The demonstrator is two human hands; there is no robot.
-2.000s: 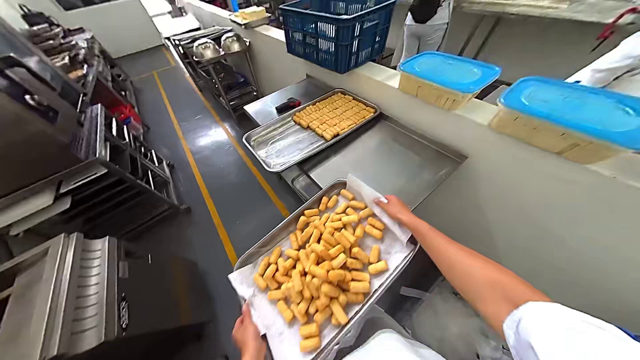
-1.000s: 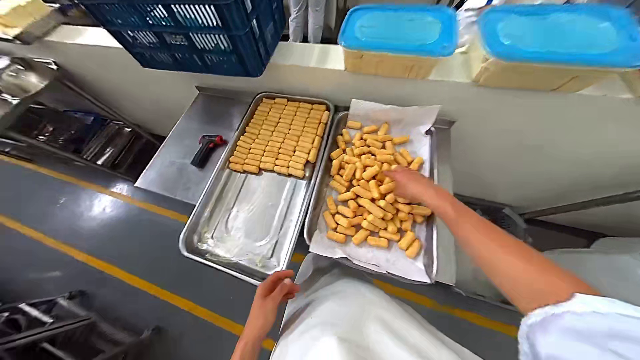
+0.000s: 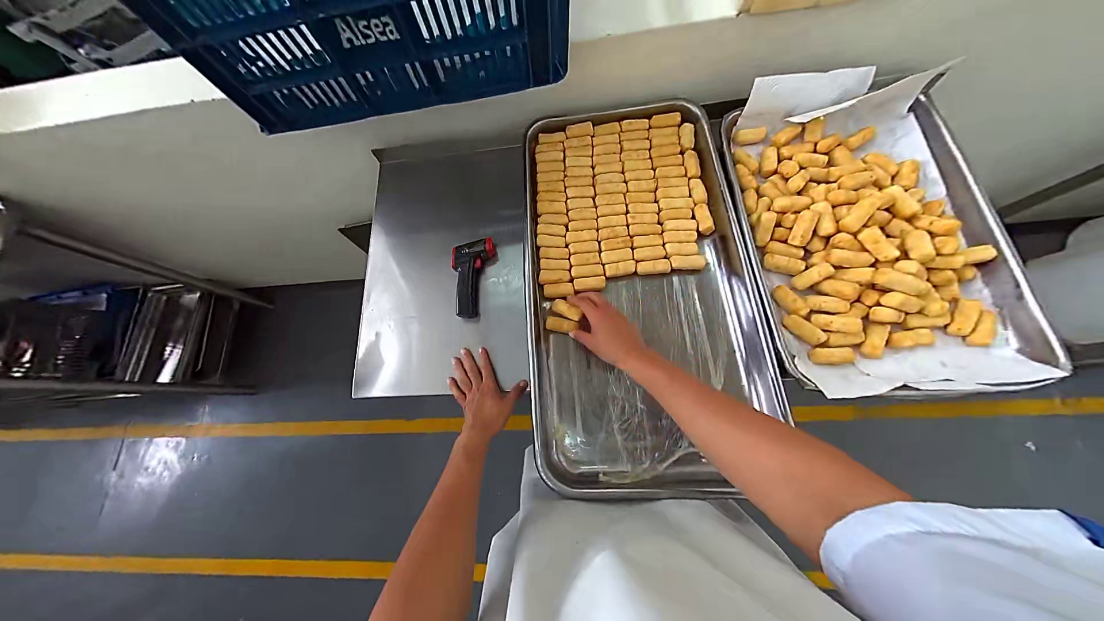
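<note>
My right hand (image 3: pixel 606 330) is over the left part of a metal sheet tray (image 3: pixel 541 405), its fingers on one of two short fried food rolls (image 3: pixel 562 324) below the packed rows. Rows of these golden rolls (image 3: pixel 617 194) lie side by side in the tray's far half; clear plastic film (image 3: pixel 638 379) lines the near half. My left hand (image 3: pixel 483 392) is spread at the near edge of the steel table, left of the tray, and holds nothing. To the right, a second metal tray (image 3: pixel 992 207) lined with white paper (image 3: pixel 931 366) bears a loose heap of rolls (image 3: pixel 862 250).
A black and red infrared thermometer (image 3: pixel 468 274) lies on the steel table (image 3: pixel 414 224) left of the sheet tray. A blue plastic crate (image 3: pixel 371 60) stands on the ledge behind. At the far left is a metal rack (image 3: pixel 138 388) with trays. Yellow lines (image 3: pixel 328 427) mark the grey floor.
My right hand has moved left from the heap to the tray with rows. My left hand is now at the table edge. The paper-lined tray, held two seconds ago, now rests beside the other.
</note>
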